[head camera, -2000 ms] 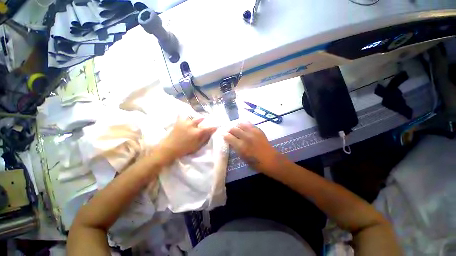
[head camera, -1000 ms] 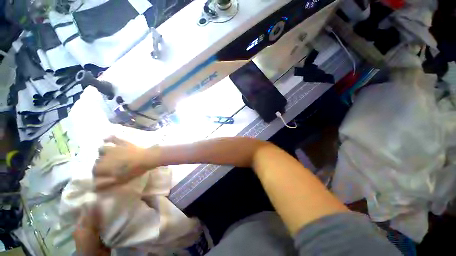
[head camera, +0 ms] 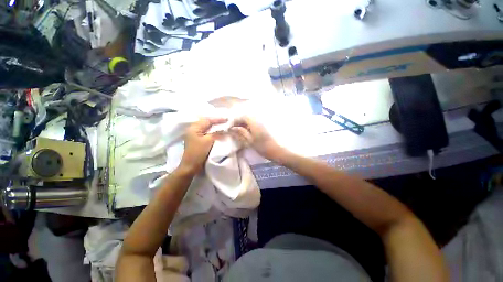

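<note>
A white to cream garment piece [head camera: 234,182] is bunched over the table's left part and hangs over the front edge. My left hand [head camera: 199,142] is shut on it from the left. My right hand [head camera: 253,135] pinches it close beside, fingertips almost touching the left ones. Both hands are left of the needle area of the white sewing machine [head camera: 375,69]. Bright glare hides the presser foot and needle. Blue thread snips [head camera: 343,120] lie on the bed right of the needle area.
A black phone [head camera: 420,115] with a white cable lies right of the snips, with a black scrap [head camera: 486,122] beyond. A tan box [head camera: 55,160] and a steel cylinder [head camera: 60,196] stand far left. Grey and white cut pieces [head camera: 176,33] lie behind. A pale heap [head camera: 477,239] is lower right.
The view has swung back left. My right hand has drawn back from reaching across the cloth and now grips it beside my left. The cloth is now gathered left of the needle area.
</note>
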